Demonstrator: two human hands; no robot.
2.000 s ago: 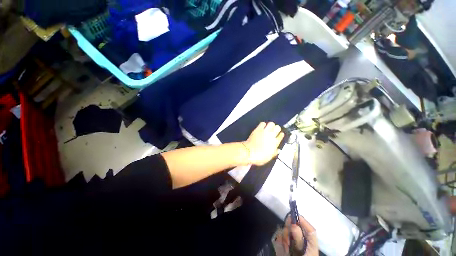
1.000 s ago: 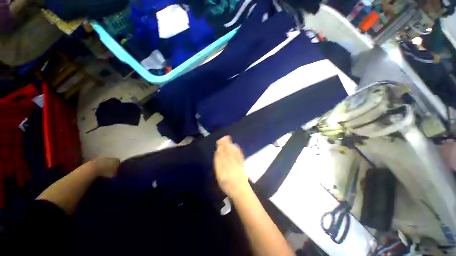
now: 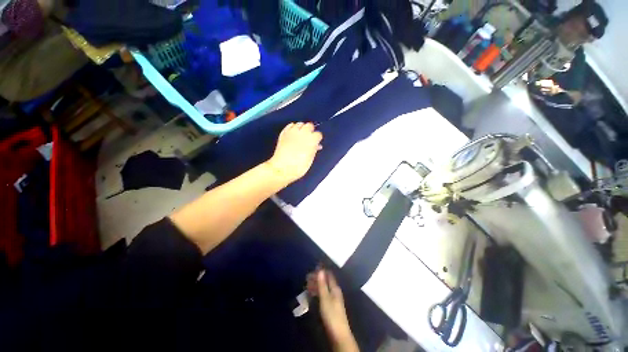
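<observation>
My left hand [image 3: 297, 152] is on the stacked navy panels [image 3: 375, 113] on the far side of the white table, its fingers curled on the cloth. My right hand [image 3: 329, 297] is low at the near table edge, against the dark cloth over my lap; its grip is unclear. A narrow dark strip [image 3: 377, 240] runs from the needle area of the sewing machine [image 3: 544, 227] to the near edge. Black-handled shears [image 3: 451, 313] lie beside the machine bed, blades pointing away from me.
A turquoise basket [image 3: 169, 96] with bright blue cloth stands upper left, a red crate [image 3: 72, 199] at far left. A black scrap [image 3: 153, 172] lies on the floor. A black pad [image 3: 501, 285] is on the machine. Another person [image 3: 575, 69] is partly visible upper right.
The dark navy panel that stretched from my lap toward the needle is off the table, baring white surface. My left hand has moved up onto the stacked panels; my right hand has moved down.
</observation>
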